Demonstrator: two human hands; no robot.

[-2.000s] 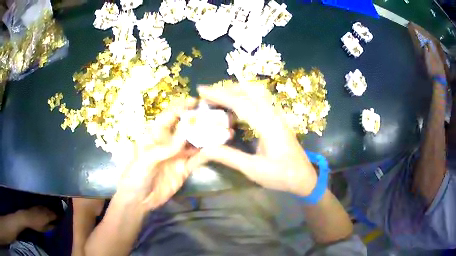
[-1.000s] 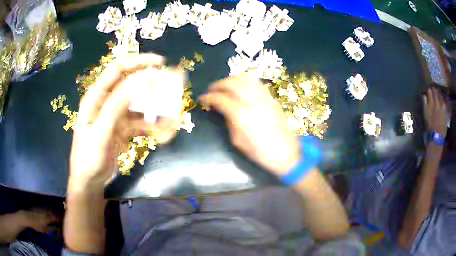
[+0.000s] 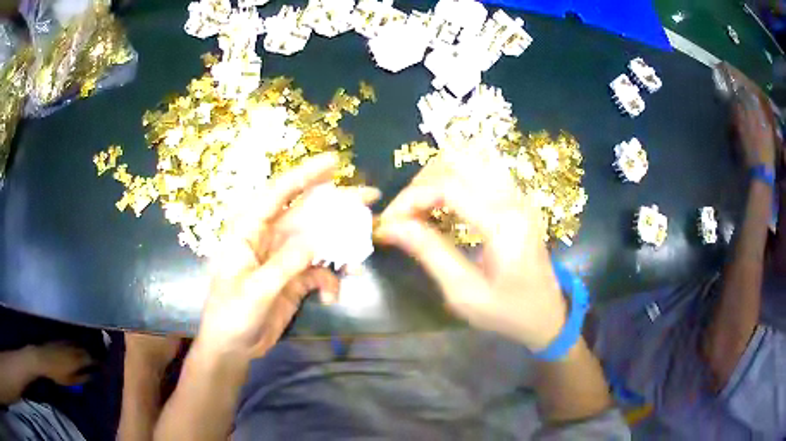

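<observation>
My left hand (image 3: pixel 258 280) holds a white housing (image 3: pixel 338 231) a little above the bench, in front of the left pile of brass contacts (image 3: pixel 207 138). The housing is overexposed, so its details are hidden. My right hand (image 3: pixel 474 241) is just right of the housing, thumb and forefinger close together at its side. A small gold-coloured contact (image 3: pixel 377 226) seems to show between those fingertips, blurred. The right pile of contacts (image 3: pixel 564 177) lies beside and partly behind my right hand.
White housings (image 3: pixel 401 43) cluster at the far side. Several spaced housings (image 3: pixel 631 160) lie at right. A clear bag of contacts (image 3: pixel 82 65) is upper left, a blue sheet (image 3: pixel 595 15) at the far edge. A neighbour's arm (image 3: pixel 745 232) is at right; another person's hand (image 3: pixel 65 363) is lower left.
My left hand with the housing has moved right and down from over the left pile. My right hand has moved slightly right and down, now beside the housing. The neighbour's hand at right has moved farther away.
</observation>
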